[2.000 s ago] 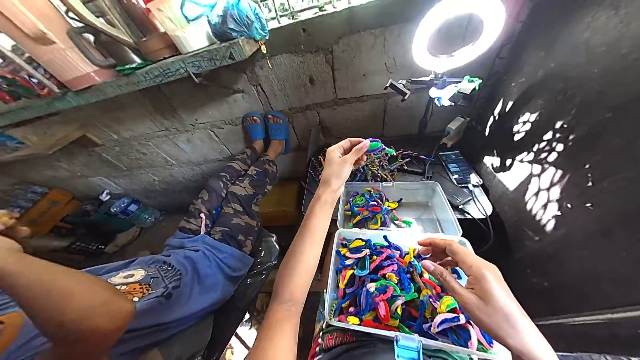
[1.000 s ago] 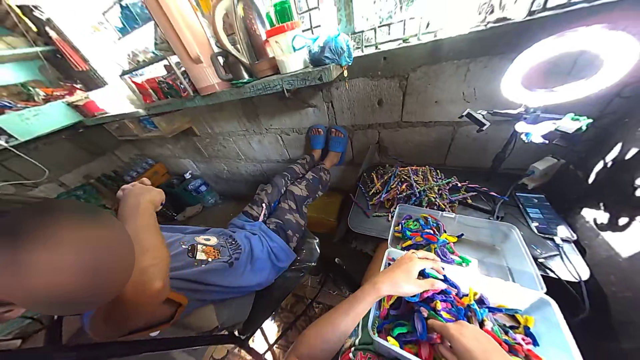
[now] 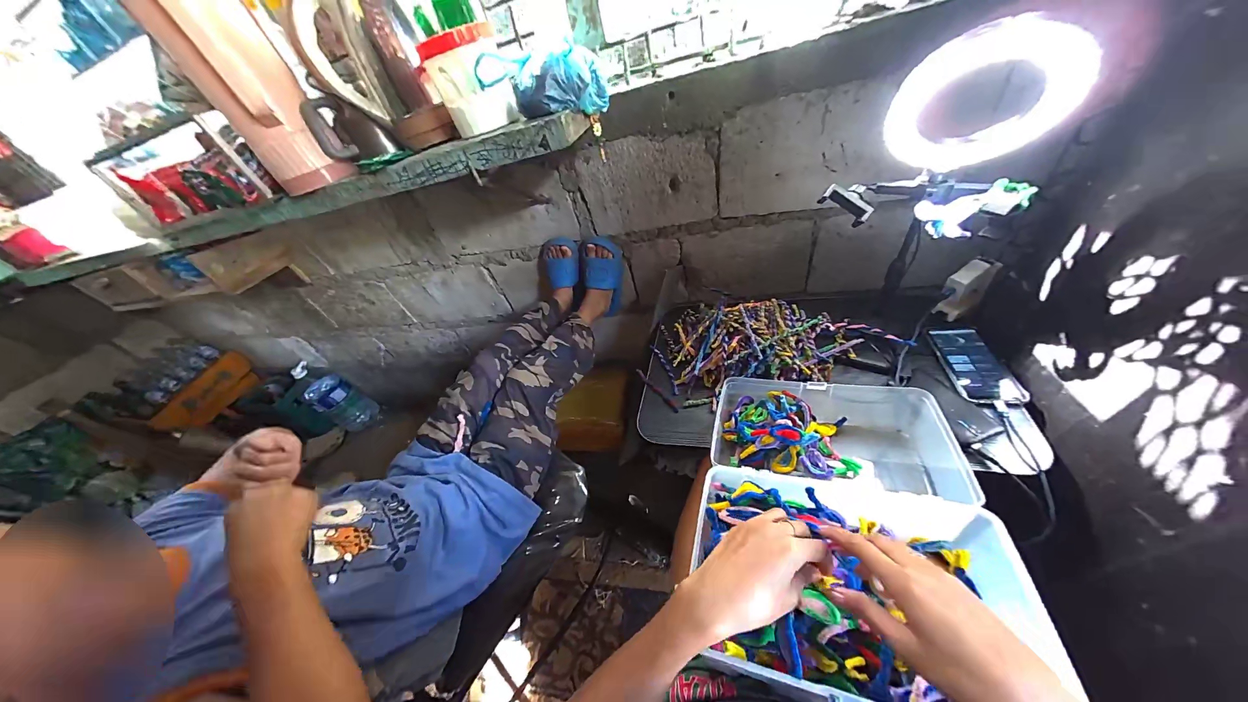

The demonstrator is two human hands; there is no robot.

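My left hand (image 3: 765, 570) rests low over the near plastic box (image 3: 1014, 585), its fingers bent among many bright fuzzy strips (image 3: 790, 639), which look like pipe cleaners. Close beside it, my right hand (image 3: 902, 600) lies over the same pile, its fingers nearly touching the left ones. Whether either hand has hold of a strip cannot be told. In the clear box lid (image 3: 907, 429) behind lies a smaller heap of looped strips (image 3: 780, 429). Beyond that, a large pile of twisted multicolour strips (image 3: 760, 336) covers a dark tray.
Another person (image 3: 419, 556) sits at the left, legs stretched to the block wall. A lit ring light (image 3: 994, 93) on a stand, a phone (image 3: 978, 366) and cables are at the right. A shelf (image 3: 468, 151) with jugs and containers runs along the upper left.
Two seconds ago my left hand was held out toward the far pile with a green and purple piece; it has come back to the near box beside my right hand. The view has swung left.
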